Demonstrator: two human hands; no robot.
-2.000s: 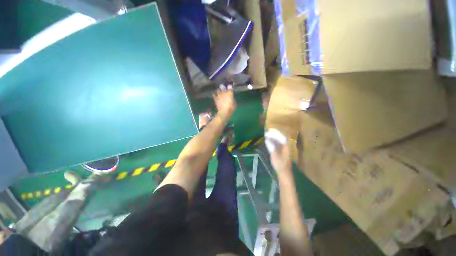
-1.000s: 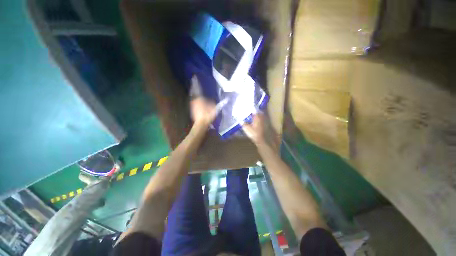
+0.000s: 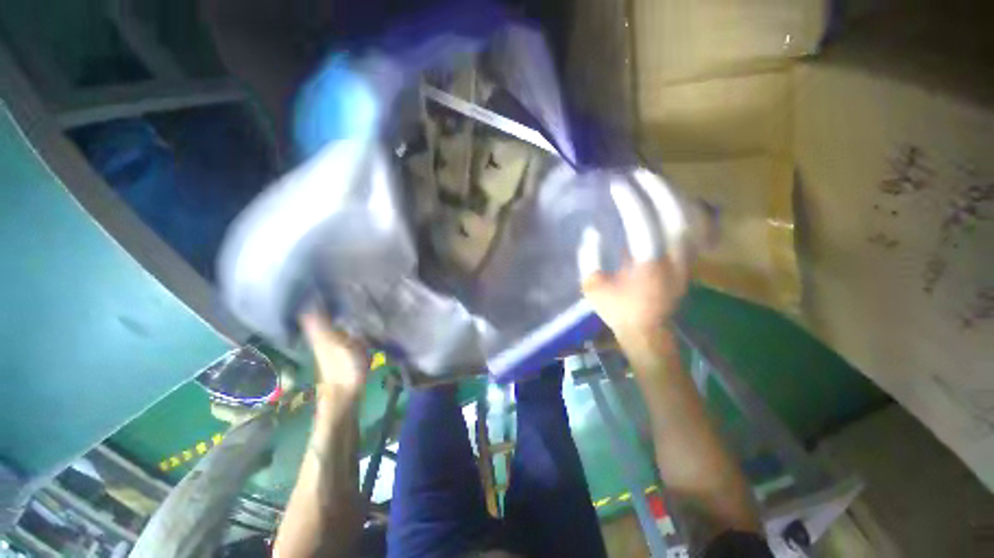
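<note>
A dark blue bag point(image 3: 458, 44) with a light-blue band and a pale, translucent lining stands open in front of me. My left hand point(image 3: 336, 347) grips its left side by the pale lining point(image 3: 294, 245), fingers partly hidden. My right hand point(image 3: 638, 289), with white-covered fingertips, holds the right side of the rim. Inside the bag lie beige and dark trays or sheets point(image 3: 469, 207), blurred; I cannot tell exactly what they are.
A green-topped bench point(image 3: 87, 327) is on the left. Large brown cartons point(image 3: 905, 218) stand on the right. A metal-framed stool or stand point(image 3: 807, 507) is at lower right. Another person's leg and shoe point(image 3: 240, 381) show at lower left, by yellow-black floor tape.
The bag has been spread wide open, showing its inside. My hands have moved apart, left hand to the left and lower, right hand to the right.
</note>
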